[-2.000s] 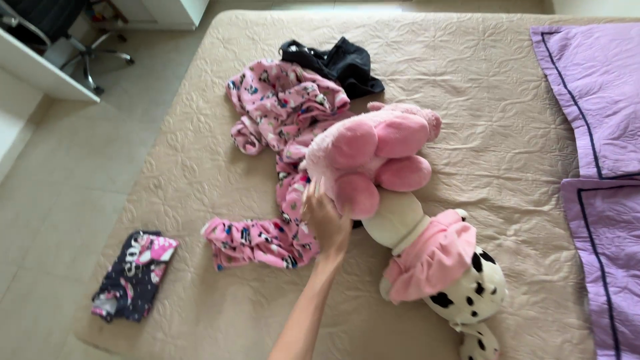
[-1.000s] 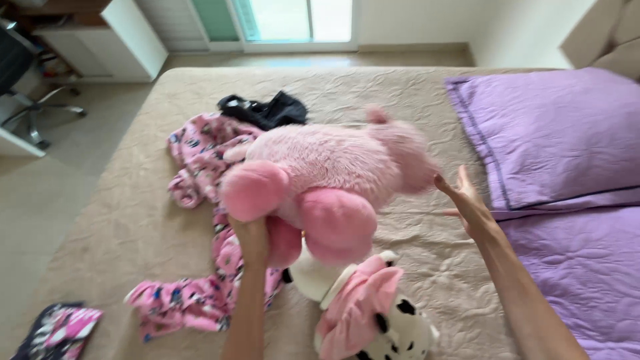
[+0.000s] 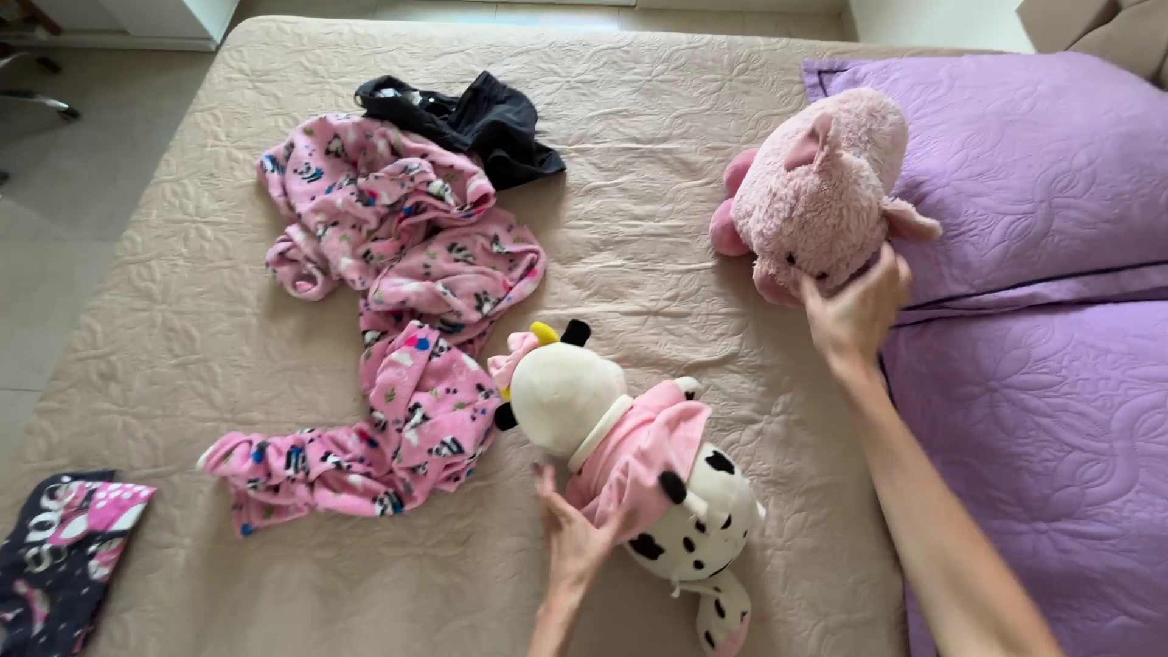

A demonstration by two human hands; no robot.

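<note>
A pink plush pig rests against the edge of the upper purple pillow, and my right hand is on its head near the snout. Whether those fingers grip it is hard to tell. Lower in the view, a cow plush in a pink top lies on its front, its head pointing left. My left hand touches the pink top with its fingers spread. Pink printed fleece clothing lies crumpled to the left of the cow plush.
A black garment lies behind the pink fleece. Dark folded printed fabric is at the lower left of the bed. Two purple pillows line the right side. Floor shows at the left.
The pink plush pig has gone from being held above the bed to resting by the pillow at the right. My left hand has left it and is now at the cow plush.
</note>
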